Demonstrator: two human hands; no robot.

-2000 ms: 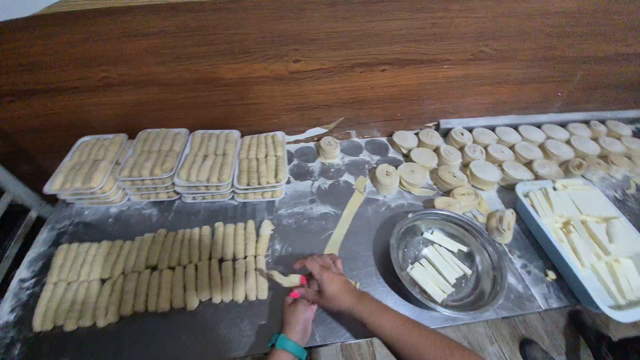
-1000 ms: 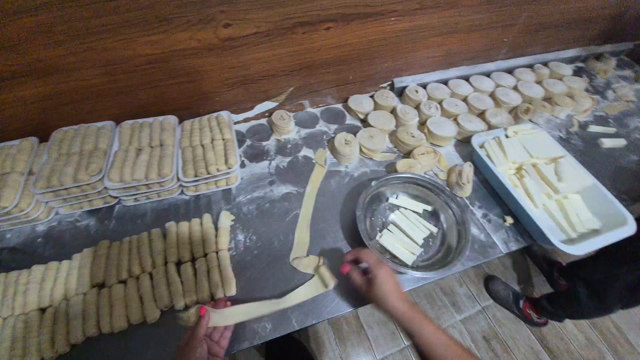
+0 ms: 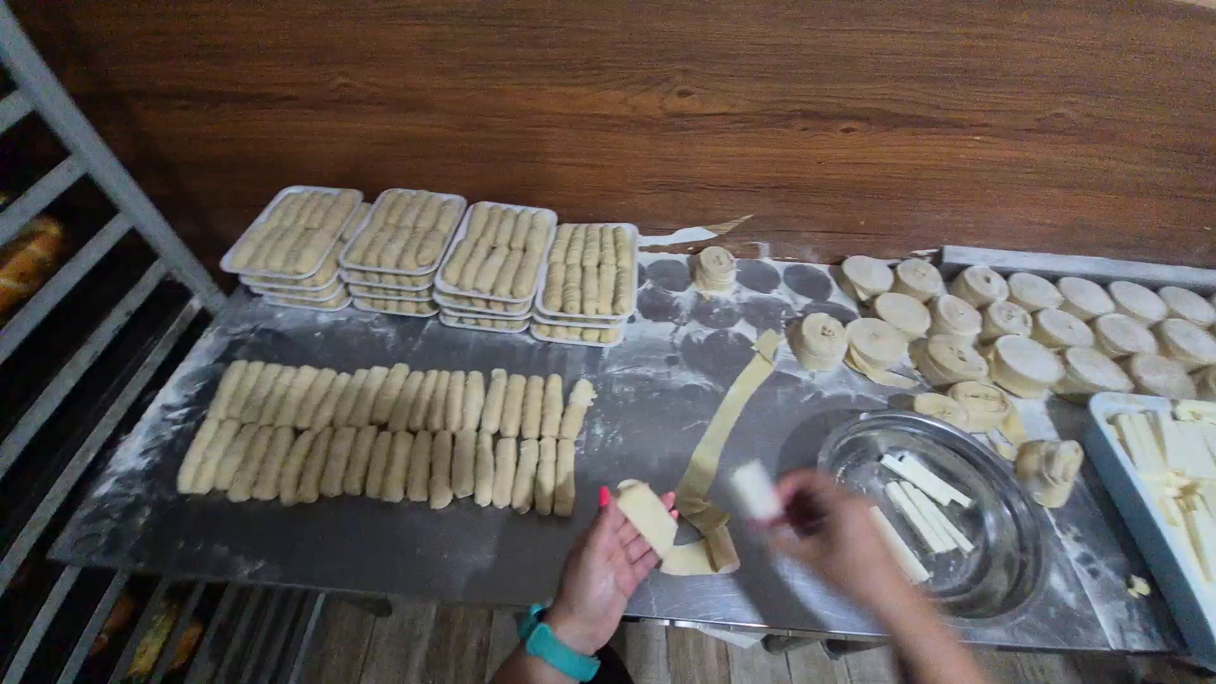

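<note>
My left hand (image 3: 613,560), palm up and wearing a teal wristband (image 3: 556,651), holds one end of a flat dough strip (image 3: 722,423) across its fingers. The rest of the strip lies bent on the steel table (image 3: 427,551) and stretches toward the back. Blurred by motion, my right hand (image 3: 822,522) grips a white cheese stick (image 3: 753,489) between its fingers, left of a metal bowl (image 3: 1031,551). More cheese sticks (image 3: 921,513) lie in that bowl. Rows of wrapped dough sticks (image 3: 380,432) lie to the left of my left hand.
Stacked white trays of dough sticks (image 3: 494,252) stand at the back, near the wooden wall (image 3: 665,114). Many dough coils (image 3: 1026,361) fill the back right. A light blue tub of cheese (image 3: 1107,446) is at the right edge, and a metal rack (image 3: 104,180) rises at the left.
Both hands held the dough strip or were close to it a second ago; now my right hand has a cheese stick from near the bowl. The view has swung back left.
</note>
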